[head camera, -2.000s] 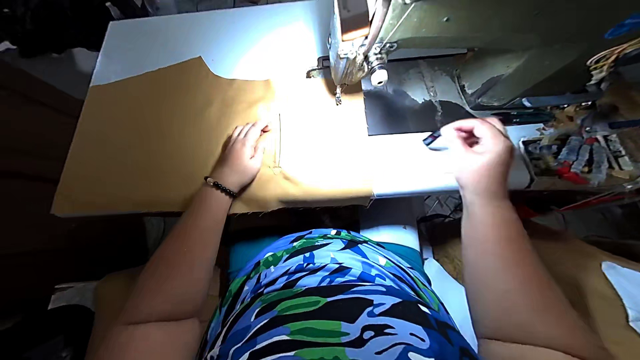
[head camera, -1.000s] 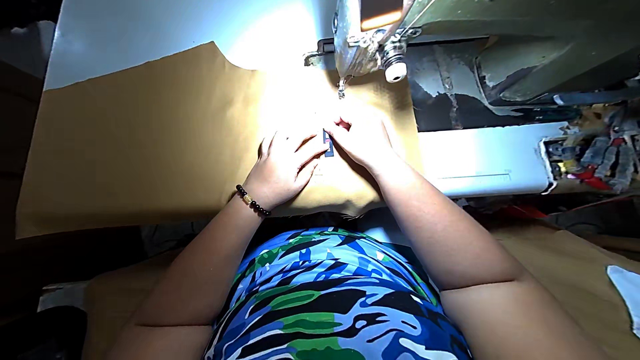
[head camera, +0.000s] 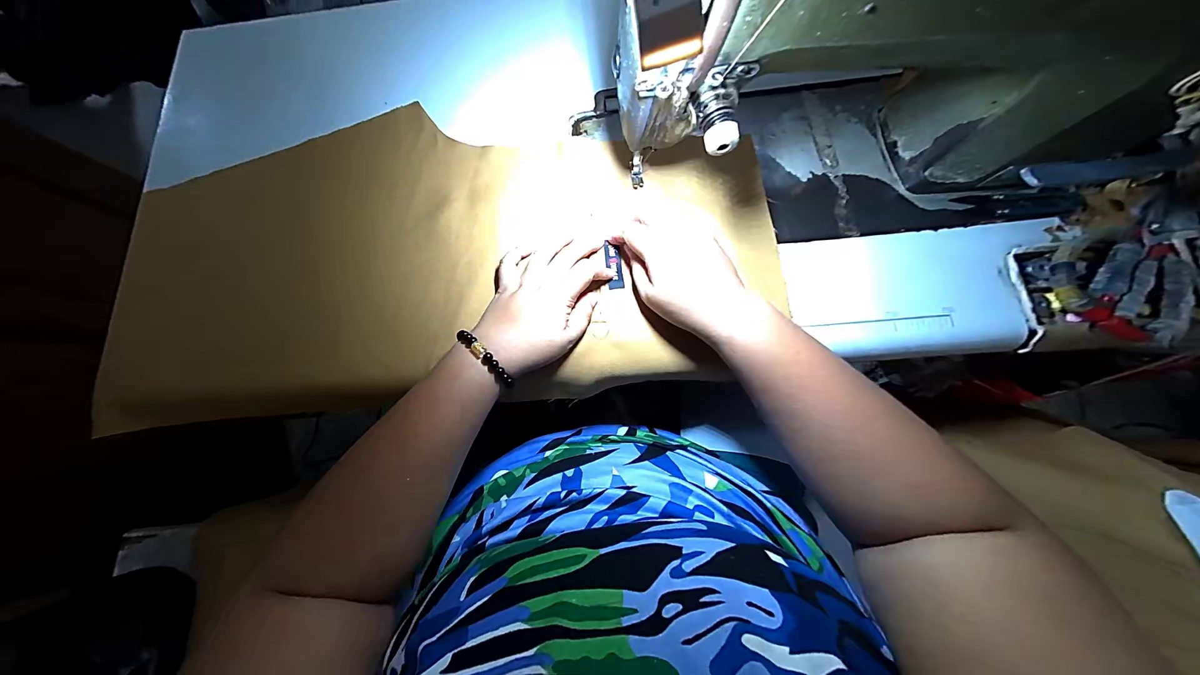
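A tan fabric panel (head camera: 309, 272) lies flat across the sewing machine's white table. On it, a small dark woven label (head camera: 614, 266) with writing sits just in front of the presser foot (head camera: 637, 172). My left hand (head camera: 544, 300), with a beaded bracelet at the wrist, lies on the fabric, its fingertips at the label's left edge. My right hand (head camera: 684, 272) rests on the fabric at the label's right, fingertips at its upper end. Both hands press the label against the fabric. Strong lamp light washes out the fabric around the fingers.
The sewing machine head (head camera: 666, 75) stands beyond my hands, its green body (head camera: 937, 56) reaching right. At the table's right end is a tray (head camera: 1027, 300) of bobbins and thread. More tan fabric (head camera: 1050, 469) lies lower right, beside a white piece (head camera: 1183, 517).
My right hand has come from the right with the dark label and set it on the fabric. My left hand has moved right to meet it. The panel has shifted right, under the presser foot area.
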